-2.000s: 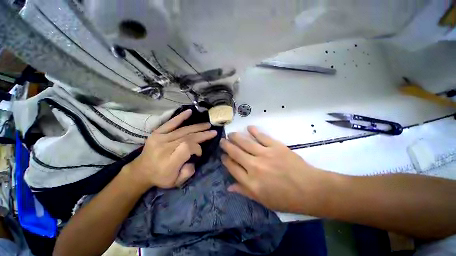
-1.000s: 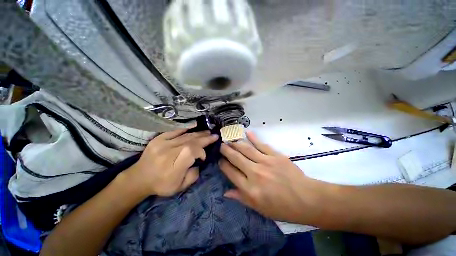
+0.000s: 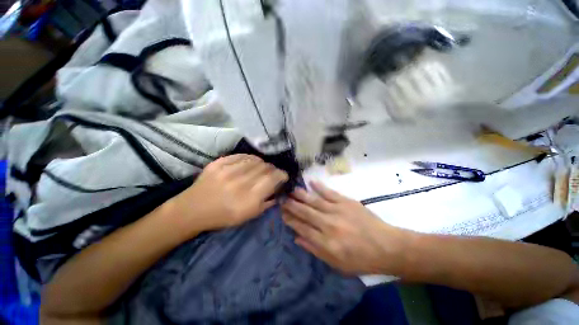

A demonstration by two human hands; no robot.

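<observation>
My left hand [image 3: 235,190] is curled on the black fabric panel [image 3: 249,150], its fingertips gathered at the cloth just below the sewing machine head [image 3: 317,70]. My right hand [image 3: 336,222] lies flat, its fingertips at the edge of the cloth, touching or nearly touching my left fingertips; its thumb is not clearly seen. The dark grey-blue lining [image 3: 222,273] spreads below both hands. The off-white shell with black stripes [image 3: 95,149] is bunched at left. The needle area is blurred. A small cream knob [image 3: 338,166] sits just beyond my right fingertips.
Black thread snips [image 3: 447,171] lie open on the white table [image 3: 412,219]. A white block [image 3: 508,201] sits on the scale markings at right. A yellow-handled tool [image 3: 505,141] lies farther back. A blurred white ribbed knob [image 3: 419,89] shows on the machine. A blue basket [image 3: 7,254] is at far left.
The view has shifted, showing more of the shell at upper left. My left fingers, spread before, are now curled over the black fabric. My right hand has stayed nearly in place.
</observation>
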